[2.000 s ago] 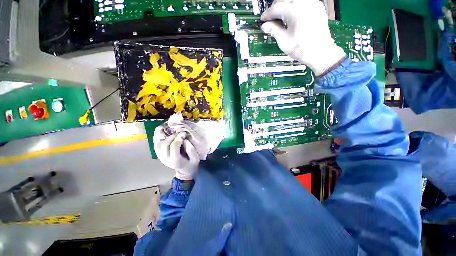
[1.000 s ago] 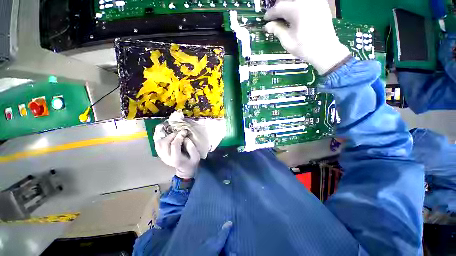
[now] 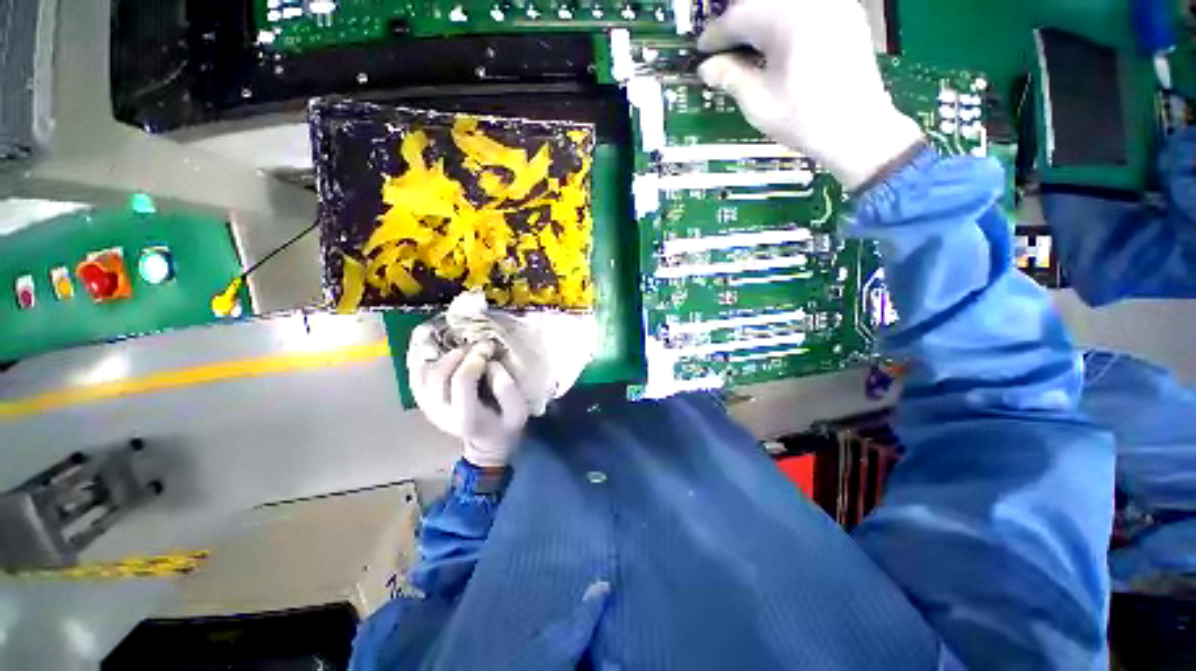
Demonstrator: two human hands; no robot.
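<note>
A green circuit board (image 3: 748, 223) with rows of long white strips lies in front of me, right of the scrap tray. My right hand (image 3: 794, 79), in a white glove, is over the board's far edge with thumb and fingertips pinched together; a small dark thing shows at the fingertips, too unclear to name. My left hand (image 3: 479, 380), also white-gloved, is closed on a crumpled white cloth (image 3: 558, 354) at the near edge of the black scrap tray (image 3: 321, 197). Yellow tape scraps (image 3: 459, 216) lie in the tray.
Another green board (image 3: 551, 13) in a black carrier (image 3: 394, 66) lies at the back. A control panel (image 3: 118, 282) with a red button is at left. A dark rectangular pad (image 3: 1083, 98) and another person's blue sleeve (image 3: 1115, 243) are at right. A metal step (image 3: 85, 505) stands at lower left.
The view has shifted slightly. My right hand stays at the board's far edge, with a small change of pose. My left hand stays with the white cloth by the tray.
</note>
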